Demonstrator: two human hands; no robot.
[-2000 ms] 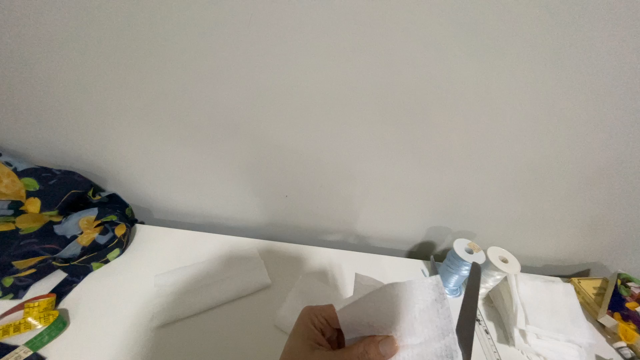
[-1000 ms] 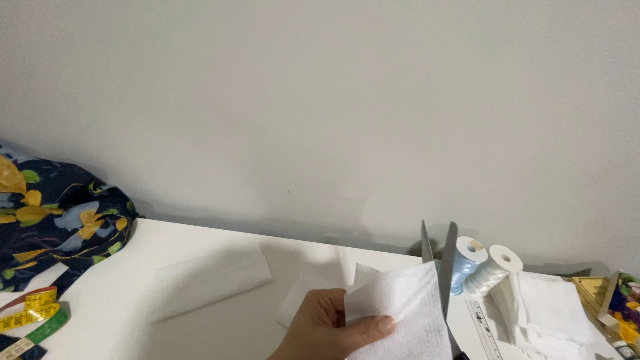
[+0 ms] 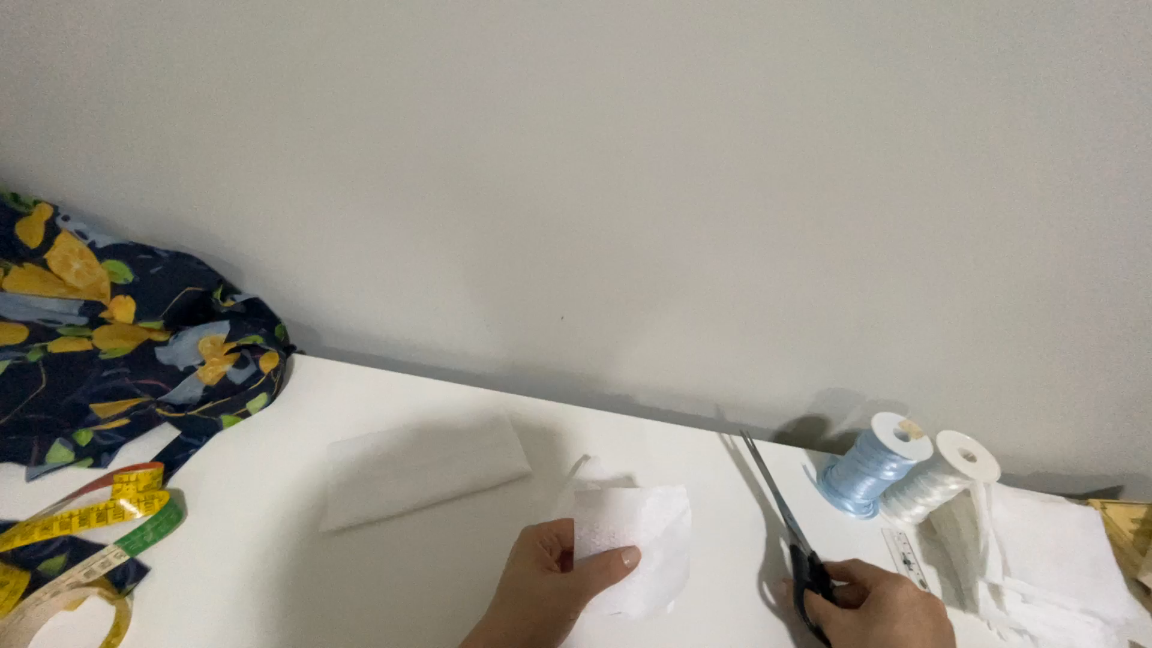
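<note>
Between the thumb and fingers of my left hand point(image 3: 553, 585) is a piece of white textured fabric point(image 3: 643, 540), held over the white table. To its right, my right hand point(image 3: 868, 603) grips the black handles of a pair of scissors point(image 3: 781, 504). Their blades look closed and point up and away, apart from the fabric. Just behind the held piece, a small white scrap point(image 3: 594, 470) lies on the table. A flat folded white cloth point(image 3: 427, 472) rests further left.
Spools of light blue cord point(image 3: 868, 468) and white cord point(image 3: 936, 477) stand at the right by a clear ruler point(image 3: 904, 560) and stacked white fabric point(image 3: 1053, 549). Dark floral fabric point(image 3: 135, 342) and a yellow measuring tape point(image 3: 99, 513) lie left. A wall point(image 3: 576, 198) rises behind.
The scissors were open at the right edge of the fabric a second ago; now they are closed and away from it, further right. My right hand has come into view.
</note>
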